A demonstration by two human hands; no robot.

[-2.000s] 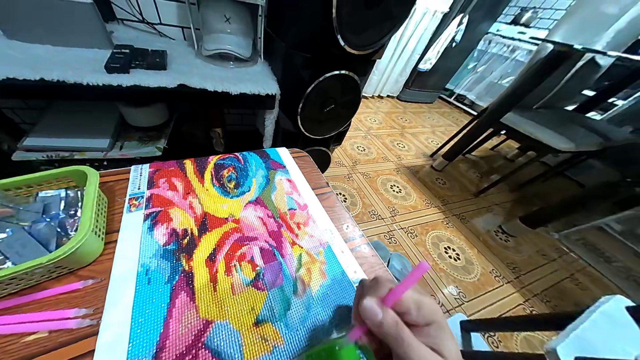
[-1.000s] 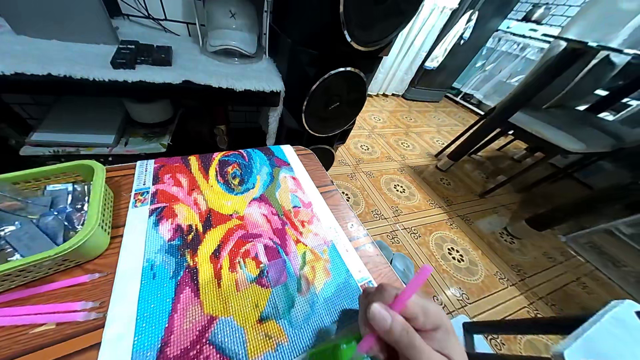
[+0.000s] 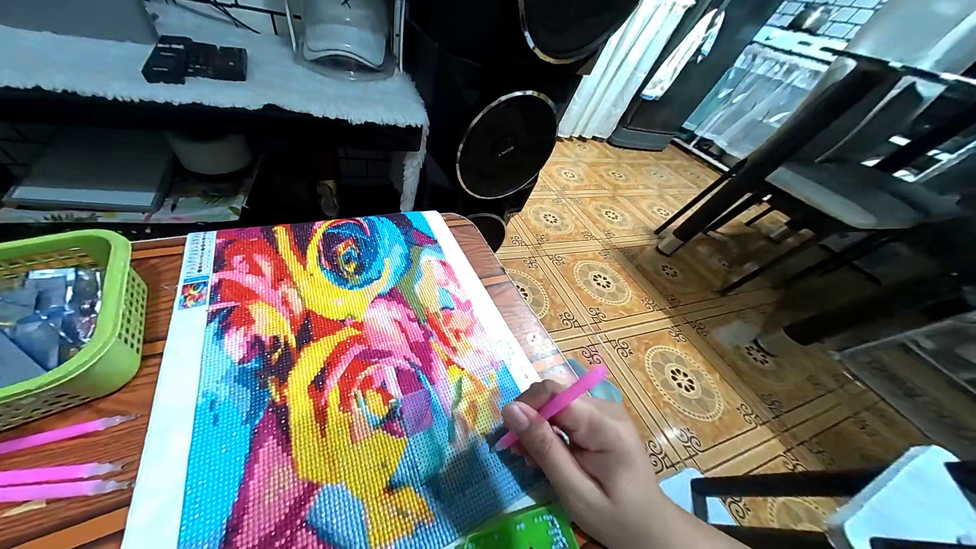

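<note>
My right hand grips a pink diamond-painting pen between thumb and fingers. The pen's tip touches or hovers just over the lower right part of a diamond-painting canvas of colourful roses with white borders. Below that hand, at the bottom edge, lies a green tray with small bits in it, partly cut off by the frame. My left hand is out of sight. Several more pink pens lie on the wooden table left of the canvas.
A green plastic basket holding small plastic packets stands at the table's left. Behind the table are a shelf with a fluffy white cover, remote controls, a cap and a black speaker. Chairs stand on the patterned floor at right.
My right hand has shifted a little, and the pen's tip is now over the canvas's lower right, where before it was down by the green tray.
</note>
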